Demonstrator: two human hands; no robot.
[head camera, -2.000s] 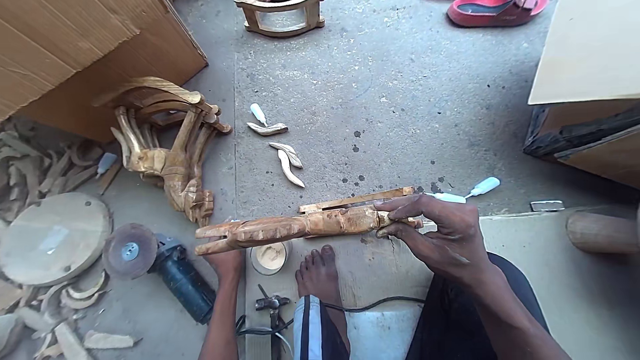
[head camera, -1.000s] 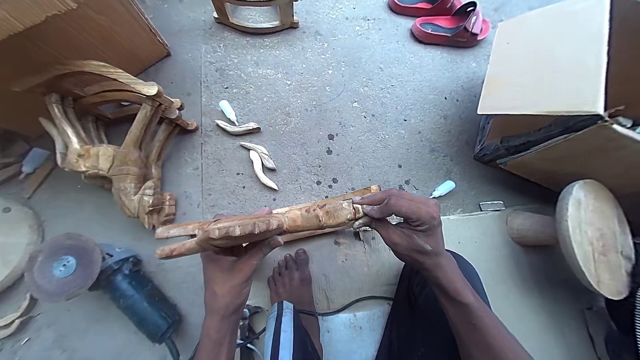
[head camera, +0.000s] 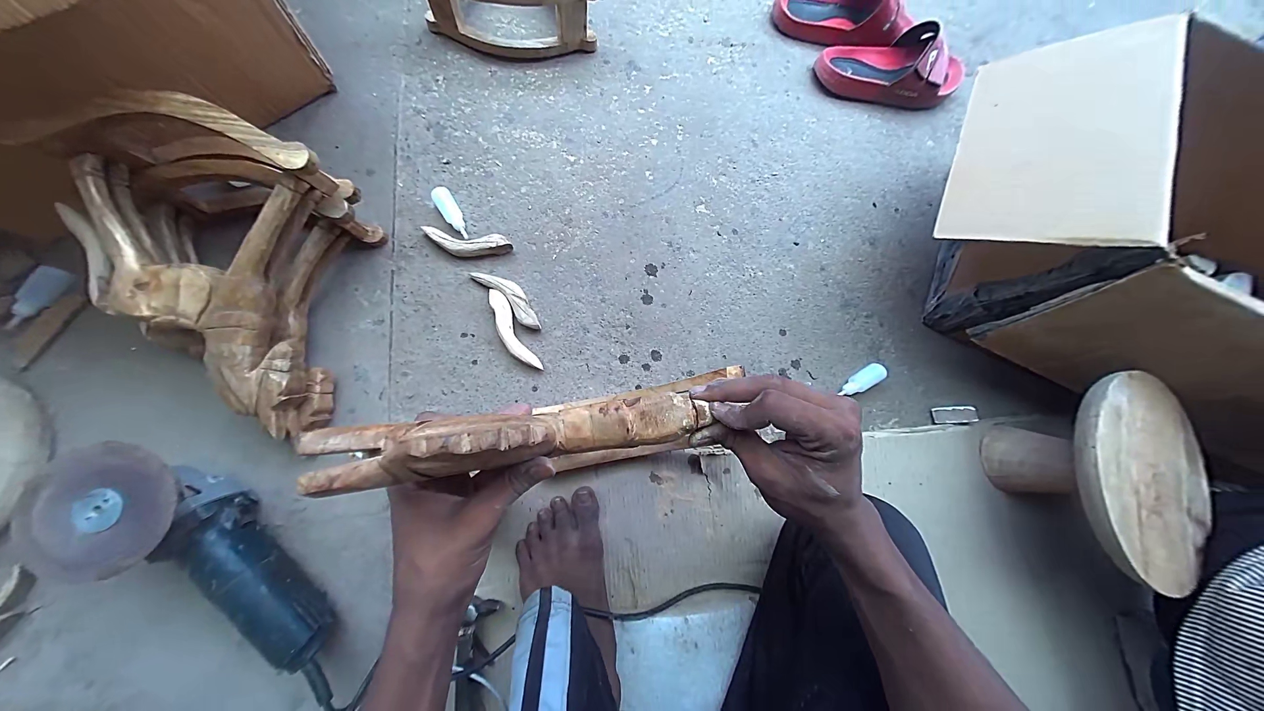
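A carved wooden figure (head camera: 583, 425) lies level across the middle of the view, its two prongs pointing left. Around its left part my left hand (head camera: 459, 504) is closed from below, the thumb showing under the near edge. My right hand (head camera: 790, 434) pinches the right end between thumb and fingers. Several small curved carved wood pieces (head camera: 512, 331) rest on the concrete beyond, beside a small white glue bottle (head camera: 448, 211). Another small white bottle (head camera: 863, 379) lies just past my right hand. Larger carved wooden pieces (head camera: 237, 306) stand at the left.
An angle grinder (head camera: 247, 573) with its disc lies at lower left, its cord running near my foot. Cardboard boxes (head camera: 1066, 148) stand at right and upper left. A round wooden piece with a peg (head camera: 1141, 484) is at right. Red sandals (head camera: 889, 74) lie at the top.
My left hand, low and mostly hidden behind the carving two seconds ago, now shows gripping its left part. My right hand stays at the right end. The view has shifted to the right.
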